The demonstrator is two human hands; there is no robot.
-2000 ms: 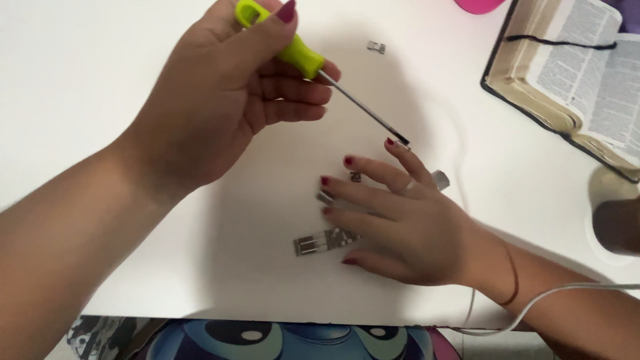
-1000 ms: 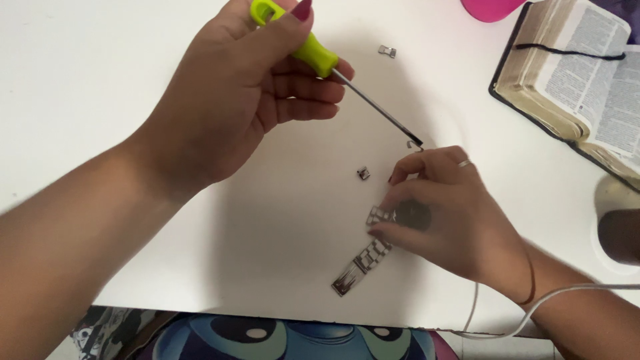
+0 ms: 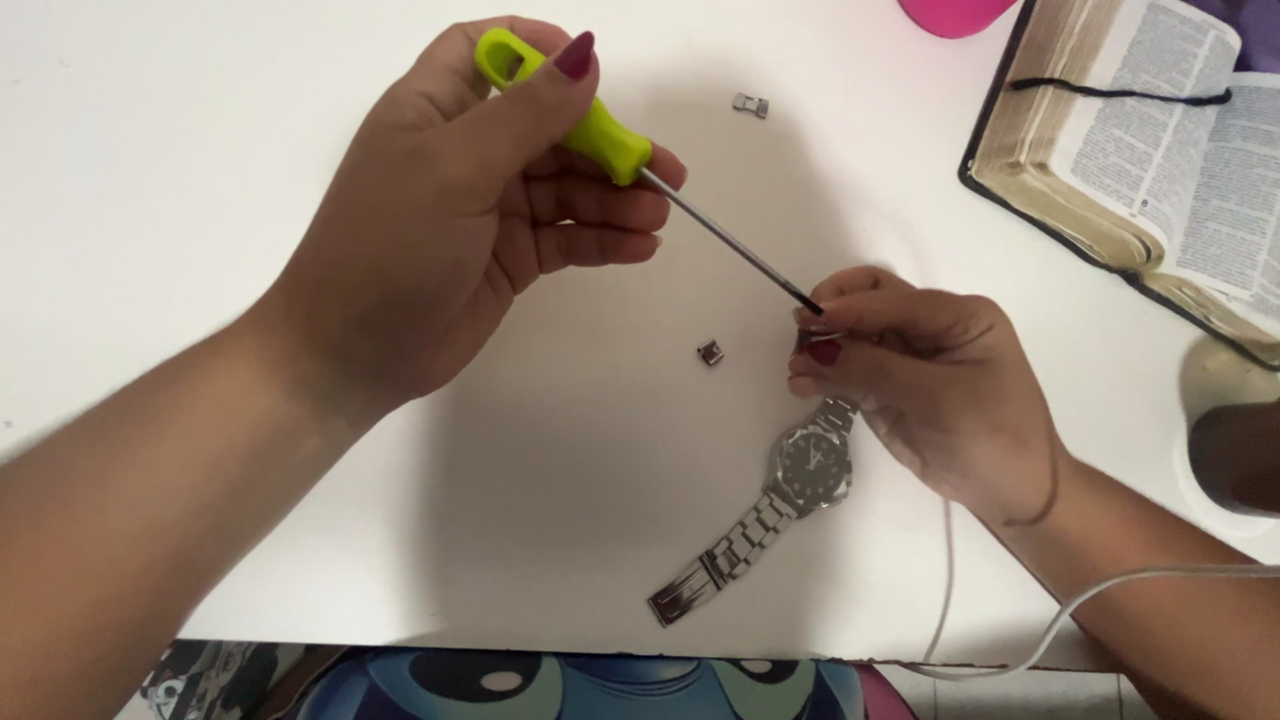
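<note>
A screwdriver with a lime-green handle point(image 3: 610, 140) is held in my left hand point(image 3: 450, 190); its dark tip meets the fingertips of my right hand. Between thumb and fingers, my right hand point(image 3: 920, 370) pinches the end of the metal band of a wristwatch point(image 3: 813, 466). The watch has a dark dial and hangs or lies below that hand, its clasp point(image 3: 680, 597) toward the lower left. My fingers hide most of the pinched end. One small metal band link point(image 3: 710, 352) lies left of my right hand, another metal link point(image 3: 751, 105) farther up on the white table.
An open book point(image 3: 1130, 130) with a black ribbon lies at the upper right, beside a pink object point(image 3: 957, 12). A cup with dark contents point(image 3: 1235, 455) stands at the right edge. A white cable point(image 3: 1075, 600) crosses near my right forearm. A cartoon-printed fabric point(image 3: 620, 690) shows below the table edge.
My right hand, first spread over the watch, has closed on its band. The watch face, covered earlier, now shows. My left hand still holds the screwdriver, whose tip now meets the right fingertips.
</note>
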